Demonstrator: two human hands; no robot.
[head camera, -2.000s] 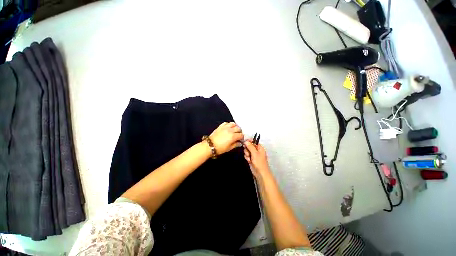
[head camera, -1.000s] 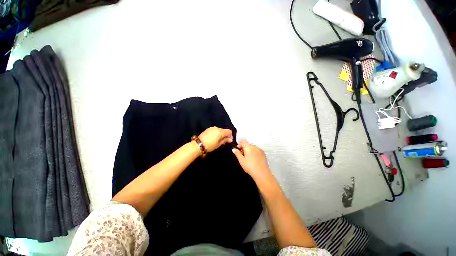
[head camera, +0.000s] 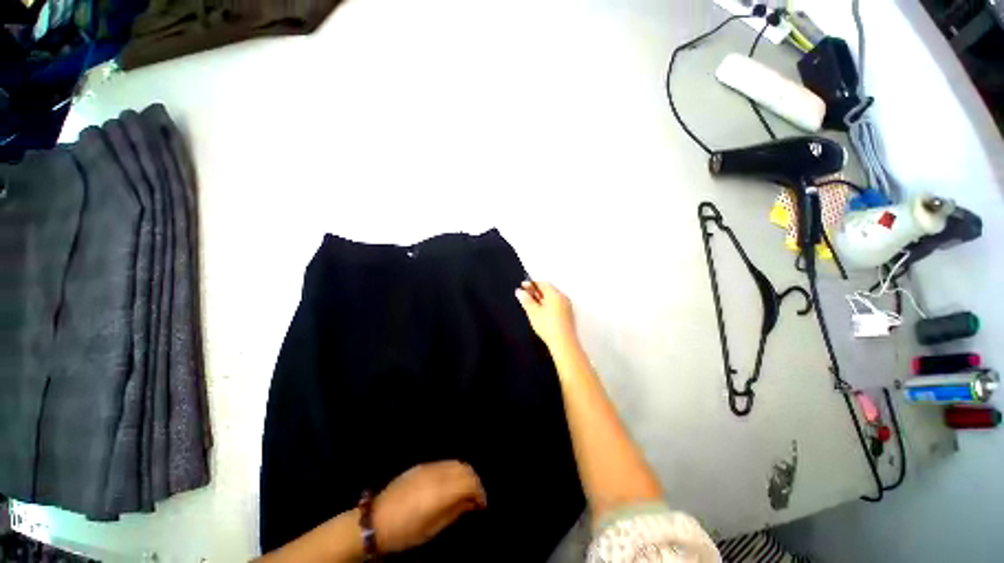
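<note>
The black skirt (head camera: 424, 363) lies flat on the white table in front of me, waistband at the far end. My right hand (head camera: 547, 312) is at the skirt's right edge, below the waistband, with its fingers bent. A small dark thing shows at its fingertips; I cannot tell if it is snips or skirt edge. My left hand (head camera: 427, 504) is over the lower part of the skirt, fingers curled and slightly blurred. I cannot tell whether it holds anything.
Overlapping grey skirts (head camera: 99, 319) lie at the left. A brown garment (head camera: 220, 28) is at the far left. To the right are a black hanger (head camera: 760, 302), a hair dryer (head camera: 782, 161), a spray bottle (head camera: 881, 233), thread spools (head camera: 947, 328) and cables.
My left hand has moved away from the skirt's right edge, down towards me. My right hand stays at that edge, a little higher along it. The dark snips tips seen earlier no longer show clearly.
</note>
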